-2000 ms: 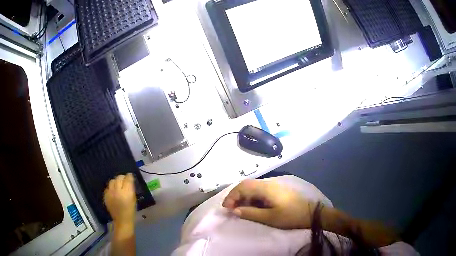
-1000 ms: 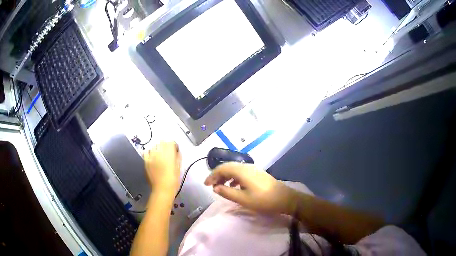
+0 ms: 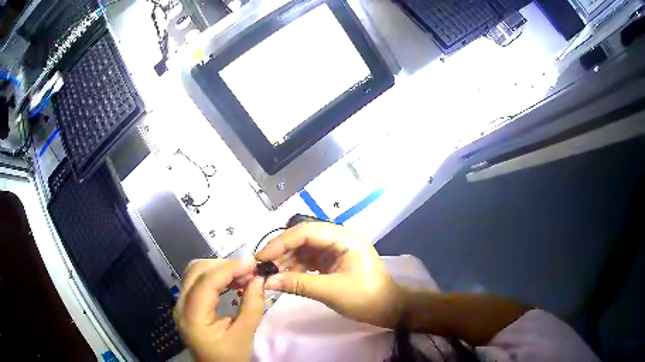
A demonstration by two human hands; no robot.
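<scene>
A small dark part (image 3: 266, 269) is held between the fingertips of both hands, near the front edge of the white deck. My left hand (image 3: 219, 300) grips it from the left with thumb and fingers. My right hand (image 3: 336, 272) touches it from the right with thumb and forefinger, the other fingers curled. Both hands are bare. The part's fine detail is too small to tell.
A bright monitor (image 3: 267, 157) stands behind the hands. A black mouse (image 3: 303, 220) is mostly hidden by my right hand. Black pocketed trays lie left (image 3: 97, 106) and upper right (image 3: 452, 25). A grey metal plate (image 3: 170, 230) and blue tape (image 3: 359, 206) are nearby.
My left hand has moved from the black tray at the left, across the grey plate, to my right hand. Both now hold the dark part together. The view has shifted left.
</scene>
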